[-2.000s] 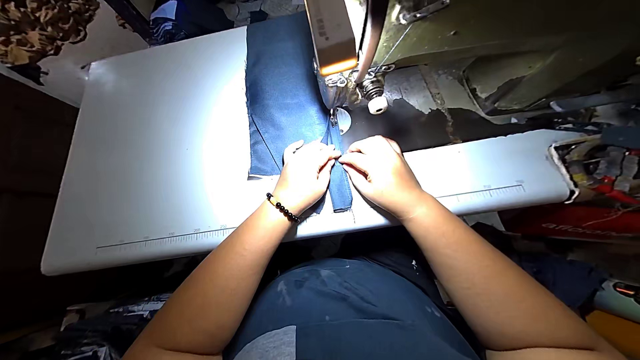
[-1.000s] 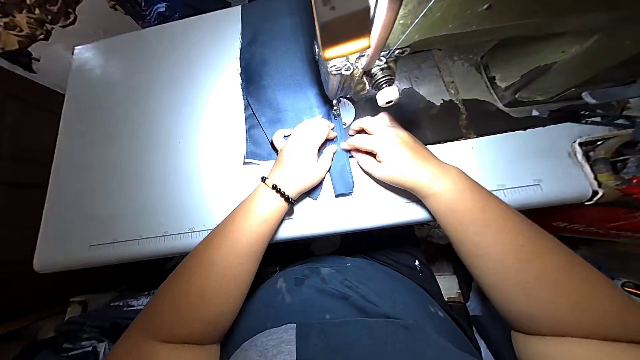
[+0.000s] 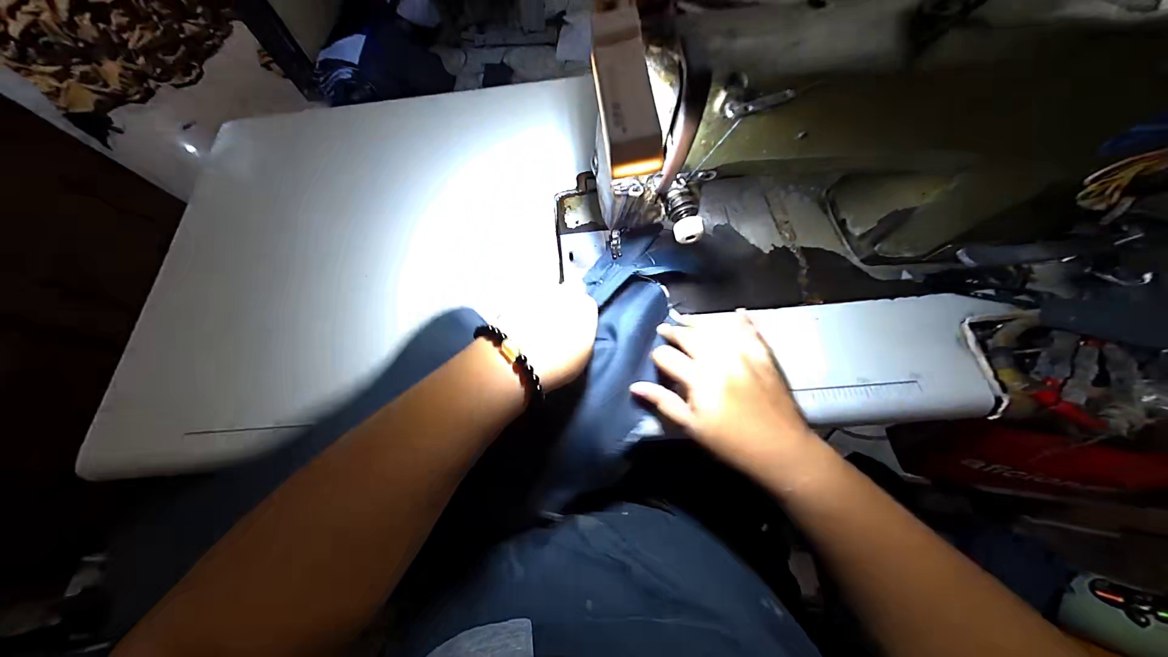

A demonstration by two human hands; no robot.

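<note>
Dark blue fabric (image 3: 623, 338) lies bunched below the presser foot (image 3: 615, 242) of a sewing machine (image 3: 630, 109) and hangs over the table's near edge toward my lap. My left hand (image 3: 561, 338), with a beaded bracelet at the wrist, lies over the left side of the fabric; its fingertips are washed out by glare, so its grip cannot be told. My right hand (image 3: 716, 374) is at the fabric's right side, fingers spread, the fingertips at its edge. More blue cloth shows beneath my left forearm.
The white sewing table (image 3: 301, 274) extends to the left, with a ruler scale near its front edge. The machine's green body (image 3: 776, 119) stands at the back right. Tangled threads and scraps (image 3: 1077, 383) are at the right end, above a red item (image 3: 1031, 456).
The blue fabric, earlier laid flat beyond the needle area and to its left, is now bunched toward me and over the near edge. My hands have moved apart, and the right one has opened.
</note>
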